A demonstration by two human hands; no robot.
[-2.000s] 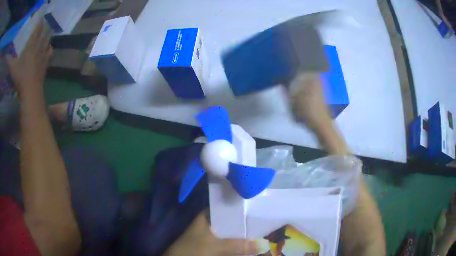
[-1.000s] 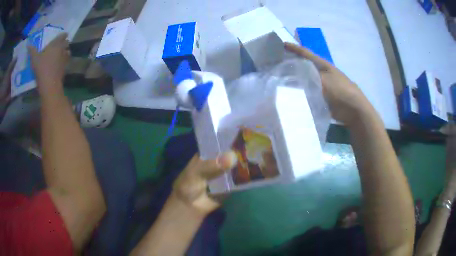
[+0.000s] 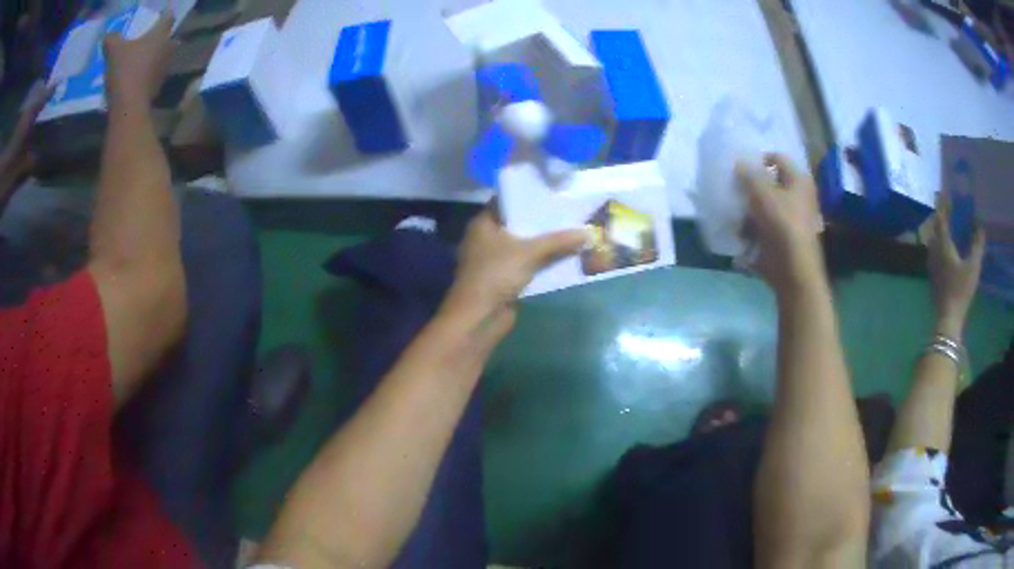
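My left hand (image 3: 500, 261) grips a white inner box (image 3: 545, 211) over the green floor at the table's near edge. The box has a yellow-brown picture patch (image 3: 625, 238), with my thumb at its left side. Blue fan blades (image 3: 507, 150) with a white hub cap (image 3: 526, 119) are at its upper left end, slightly blurred. My right hand (image 3: 784, 211) is to the right, its fingers closed on a crinkled clear poly bag (image 3: 728, 167), away from the box. An open carton (image 3: 534, 36) with raised white flaps lies behind the blades, partly hidden by them.
Closed cartons stand on the white table (image 3: 434, 167): a white-sided one (image 3: 240, 83), a blue one (image 3: 369, 89) and another blue one (image 3: 634, 95). More cartons (image 3: 898, 167) stand at the right. People's arms are at left (image 3: 139, 211) and right (image 3: 940, 356).
The white inner box has moved up and tilted, with its blades now before the open carton. The poly bag has come away from the box, rightward with my right hand.
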